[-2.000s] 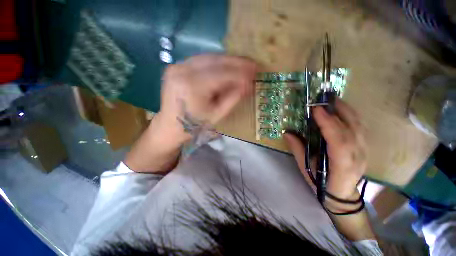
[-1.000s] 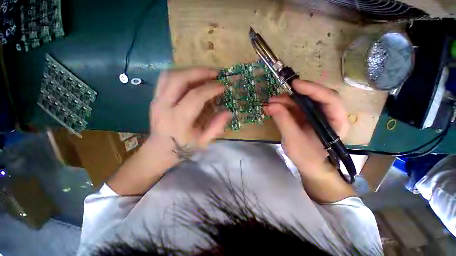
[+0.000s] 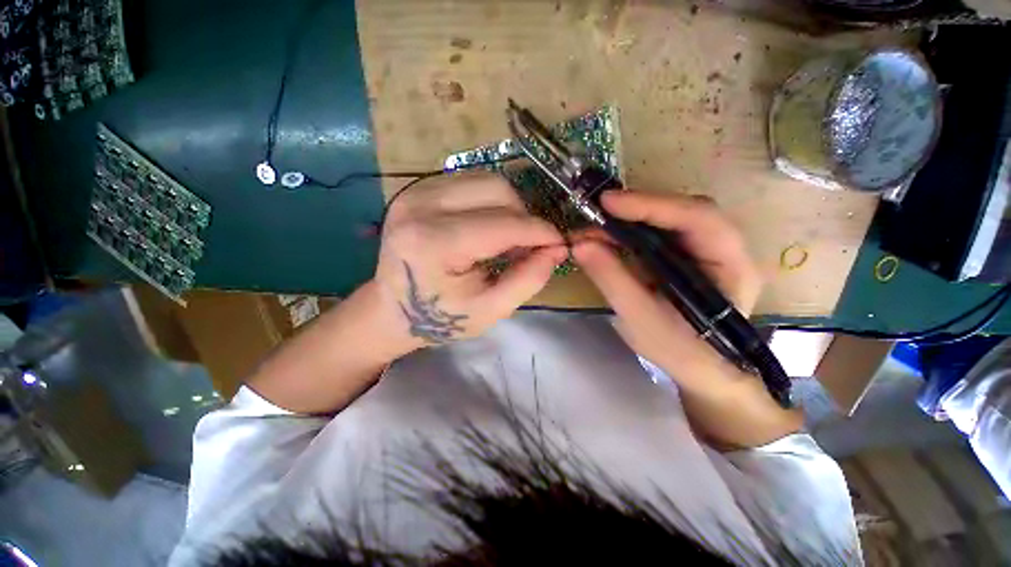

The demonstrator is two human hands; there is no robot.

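Observation:
A green circuit board panel (image 3: 599, 138) lies on the brown work board, partly hidden under both hands. My right hand (image 3: 676, 277) holds the black soldering iron (image 3: 693, 290), its metal tip pointing up and left above the panel. My left hand (image 3: 466, 244) is over the panel's left part; its thumb and forefinger are pinched together, touching my right fingertips. A dark lead wire (image 3: 371, 176) runs from a white round component (image 3: 292, 179) on the green mat to my left hand. What the pinched fingertips hold is too small to tell.
Another white disc (image 3: 265, 173) with a wire lies on the green mat (image 3: 244, 238). Other panels (image 3: 150, 216) lie at left. A round tin (image 3: 854, 122) stands right of the panel. Yellow rings (image 3: 794, 257) lie near it. Black cables cross the front right edge. A dark box is at far right.
My hands have come together at the fingertips over the panel. A lead wire now runs across to my left hand. The iron has shifted left and down, still in my right hand.

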